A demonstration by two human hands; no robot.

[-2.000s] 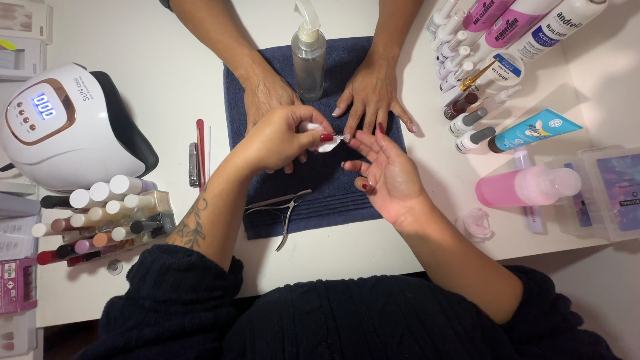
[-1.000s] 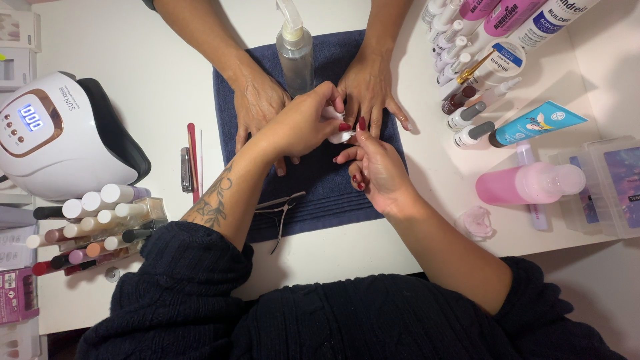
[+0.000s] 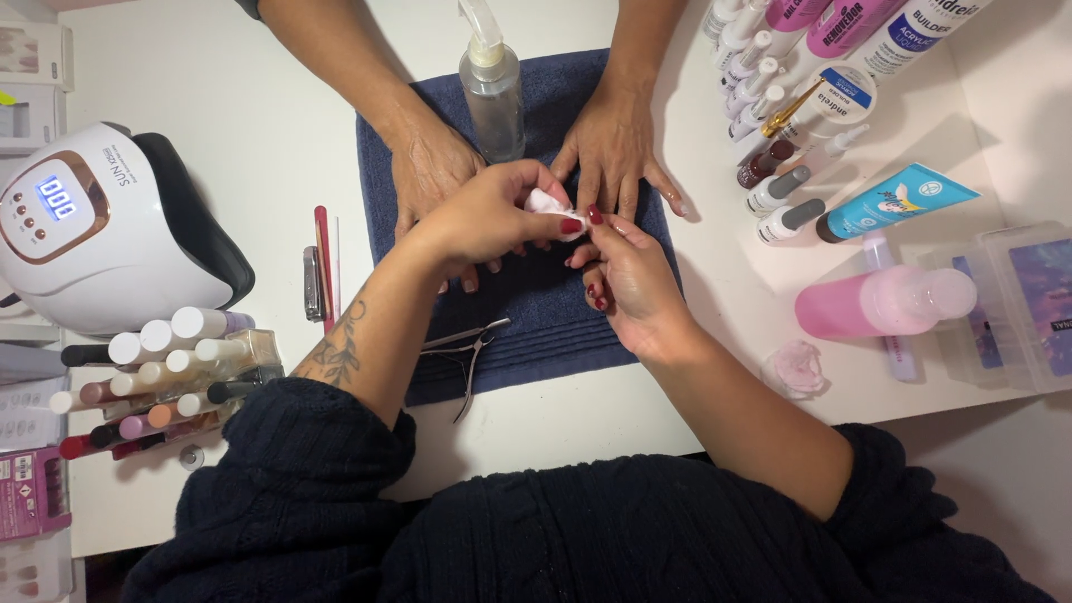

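Observation:
My left hand pinches a damp-looking white cotton pad between thumb and fingers, above a dark blue towel. Beside the pad, my right hand has its thumb and forefinger close together and its other fingers curled; whether it grips a fingertip or the pad's edge is hidden. Another person's two hands rest on the towel, one at the left, partly behind my left hand, the other at the right, its fingers beside the pad. Metal cuticle nippers lie near the towel's lower edge, partly under my left forearm.
A clear pump bottle stands between the other person's hands. At left are a nail lamp, nail clippers, a red nail file and several polish bottles. At right are a blue tube, a pink bottle and crumpled cotton.
Two seconds ago my right hand's fingers were more spread; now they are curled closer to the pad. My left hand holds the pad throughout.

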